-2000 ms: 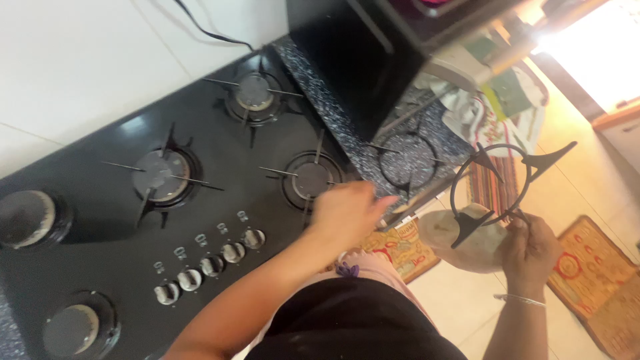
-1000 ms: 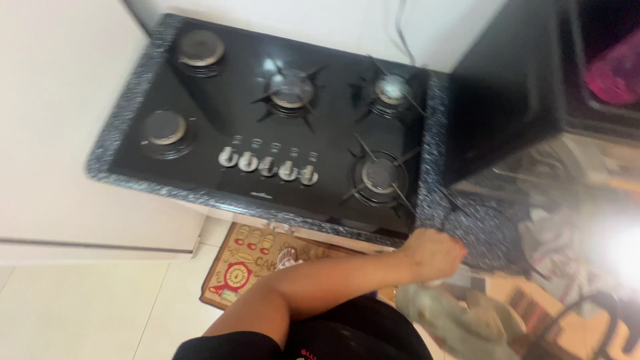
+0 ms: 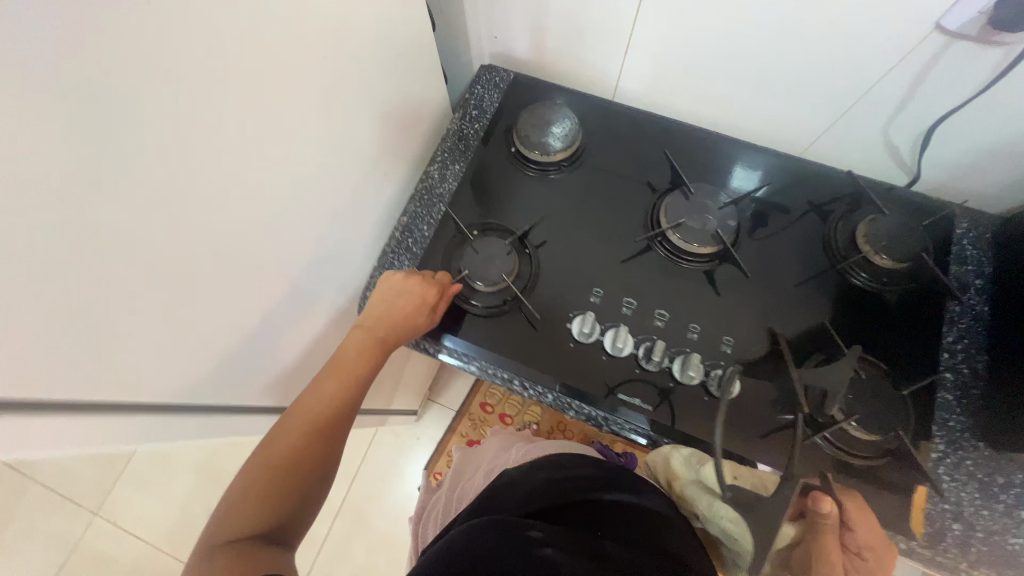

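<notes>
My left hand [image 3: 408, 308] grips the edge of a pan support [image 3: 518, 298] that sits around the front left burner [image 3: 490, 262] of the black glass gas cooktop [image 3: 608, 216]. My right hand [image 3: 844, 528] holds another black metal pan support [image 3: 720, 448], raised over the cooktop's front right edge, along with a pale stained cloth [image 3: 712, 472]. The back left burner [image 3: 547, 132] has no support around it. Supports stand around the middle burner [image 3: 698, 218], the back right burner [image 3: 892, 238] and the front right burner [image 3: 864, 408].
Several control knobs [image 3: 618, 341] line the cooktop's front middle. Speckled stone countertop [image 3: 432, 172] borders it. A white panel [image 3: 216, 200] rises at the left, and a black cable [image 3: 928, 140] hangs by the tiled wall. A patterned mat [image 3: 512, 408] lies on the floor.
My left hand has moved from the right side of the cooktop to the front left burner, where a support now sits; that burner was bare one second ago. The view has shifted left.
</notes>
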